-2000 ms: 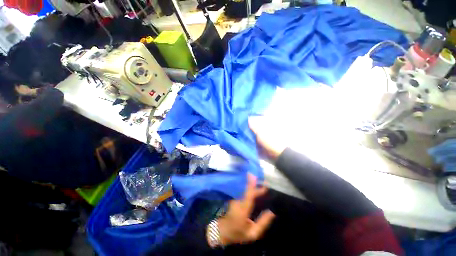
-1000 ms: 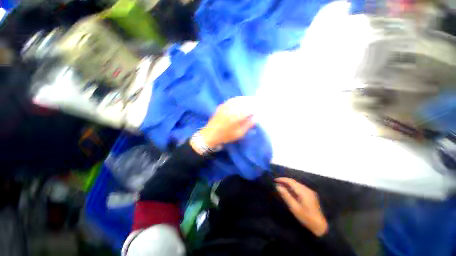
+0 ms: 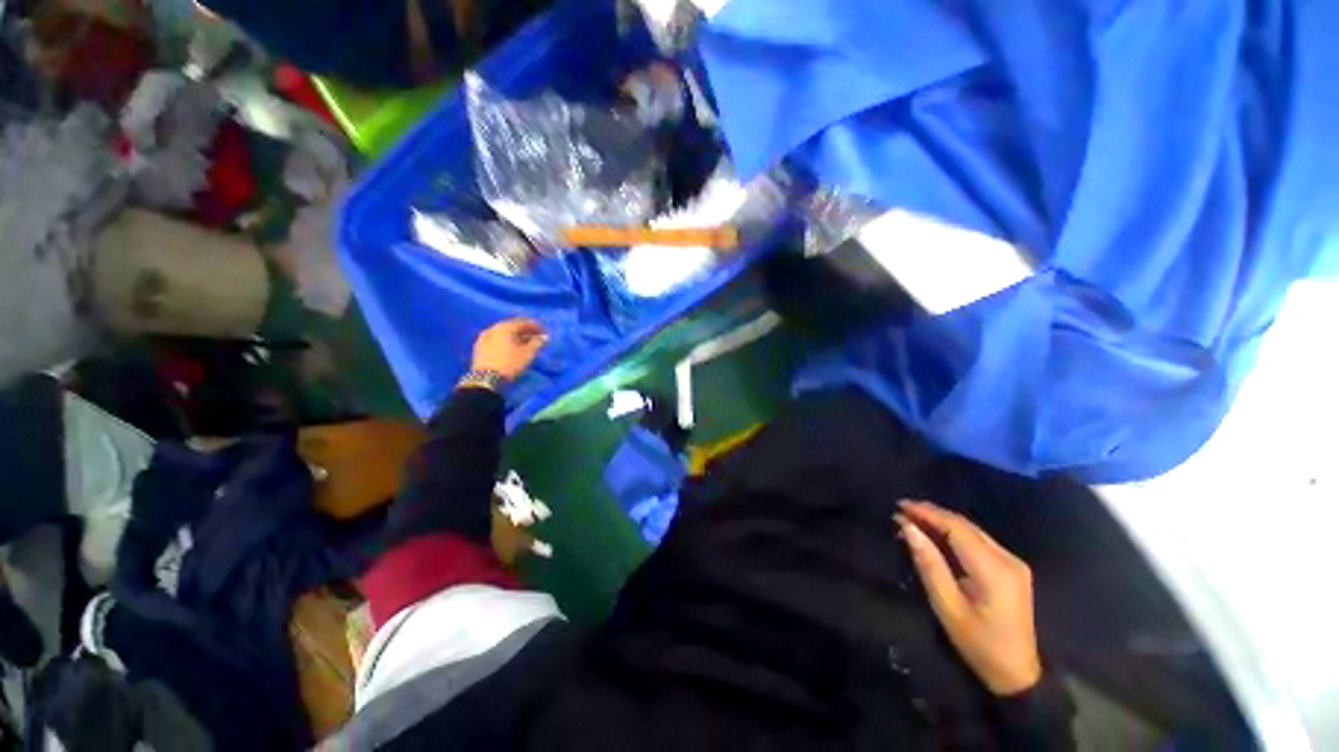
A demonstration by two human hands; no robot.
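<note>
My left hand, with a bracelet at the wrist, is over the near left side of the blue crate. Its fingers are bent over blue cloth in the crate; whether they pinch anything cannot be seen. My right hand is above my dark-clothed lap, empty, with thumb and fingers a little apart. The wide royal-blue garment piece lies limp over the table at the upper right and hangs over its edge. Neither hand touches it.
The crate holds clear plastic bags and an orange-brown stick. The white table edge curves down at right. White and blue scraps lie on the green floor. Dark clothing and a beige cylinder are at left.
The view has turned down and left, so the sewing machines are out of view. My left hand has left the garment piece and moved to the crate. My right hand stays by my lap.
</note>
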